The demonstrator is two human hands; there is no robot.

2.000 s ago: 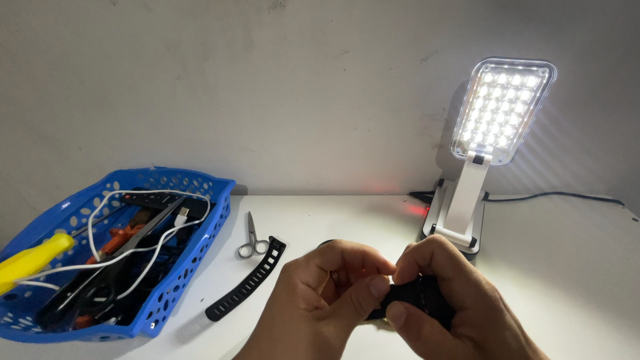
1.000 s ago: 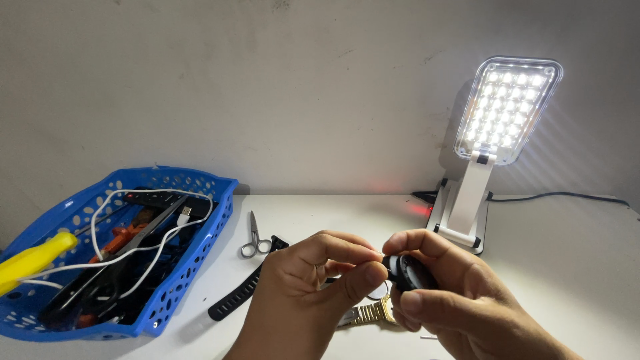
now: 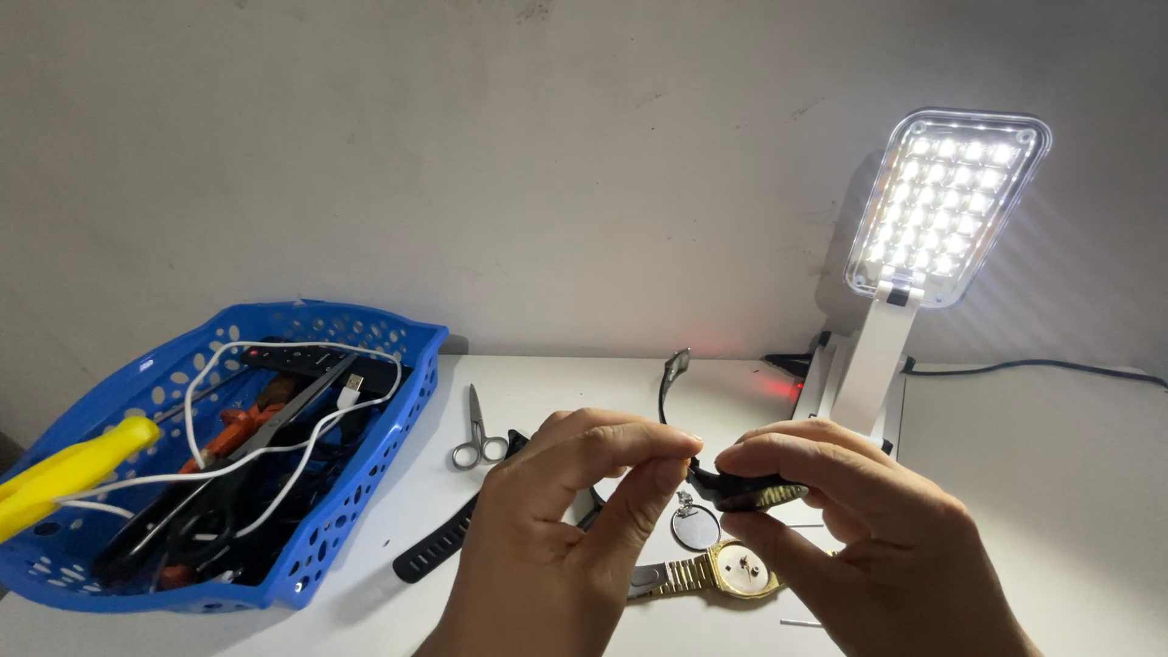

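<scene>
My right hand [image 3: 849,511] grips a black watch case [image 3: 748,491] between thumb and fingers. At the case's left end, my left hand [image 3: 584,511] pinches a small dark part, mostly covered by the fingertips. Below them on the white table lies a gold-coloured wristwatch [image 3: 744,570] with a metal bracelet and a pale dial. Just above it rests a round disc with a dark rim [image 3: 695,527]. A black perforated watch strap [image 3: 438,543] lies left of my left hand, partly hidden by it. Another dark strap [image 3: 673,374] stands up behind my hands.
Small metal scissors [image 3: 476,438] lie behind the strap. At the left, a blue plastic basket [image 3: 328,547] holds large scissors, a white USB cable, a remote control and a yellow-handled tool [image 3: 82,470]. A lit LED lamp [image 3: 944,205] stands at the right, its dark cable [image 3: 1031,365] running right.
The black watch case has turned in my right hand. More of the gold watch and the rimmed disc shows below my hands, and a dark strap now stands up behind them.
</scene>
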